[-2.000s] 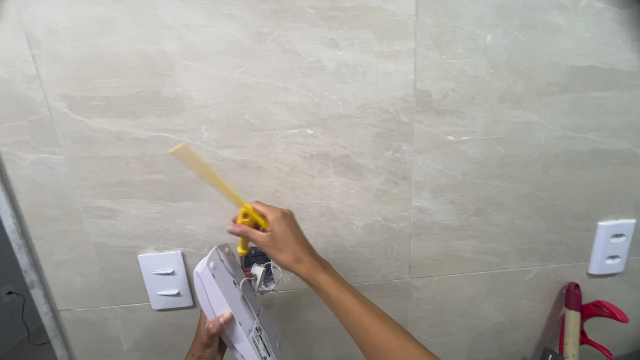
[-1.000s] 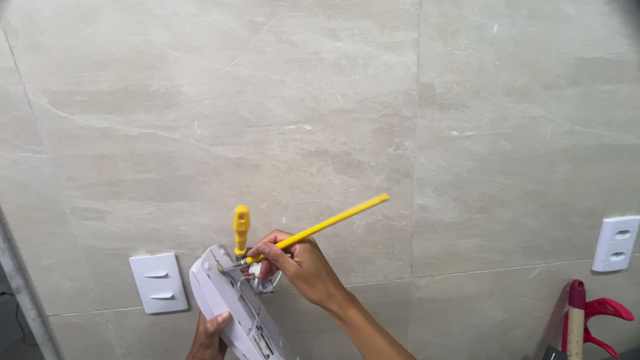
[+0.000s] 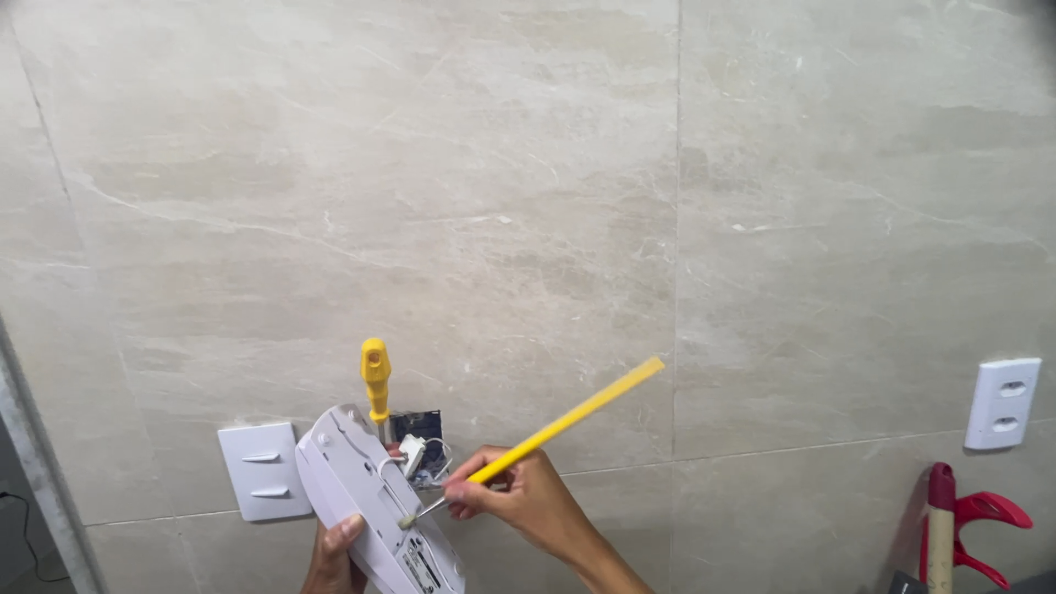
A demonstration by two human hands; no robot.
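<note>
My left hand (image 3: pixel 334 549) grips a white plastic device (image 3: pixel 367 503) from below, its back with slots and a printed label turned toward me. A yellow-handled screwdriver (image 3: pixel 375 375) stands upright behind the device's upper end; what holds it is mostly hidden, though fingertips show beside its shaft. In my right hand (image 3: pixel 516 495) is a slim paintbrush with a yellow handle (image 3: pixel 569 421), its bristles touching the device's back near a slot. Behind the device, an open wall box (image 3: pixel 421 425) shows wires and a white connector (image 3: pixel 410 455).
A white two-rocker switch plate (image 3: pixel 266 472) is on the tiled wall (image 3: pixel 528 206), left of the device. At the far right is a white double socket (image 3: pixel 1003 404). Below it are a wooden handle with a dark red end (image 3: pixel 940 528) and a red plastic tool (image 3: pixel 990 509).
The brush has come down from the device's upper end to the middle of its back. The screwdriver, in my right hand two seconds ago, now stands behind the device.
</note>
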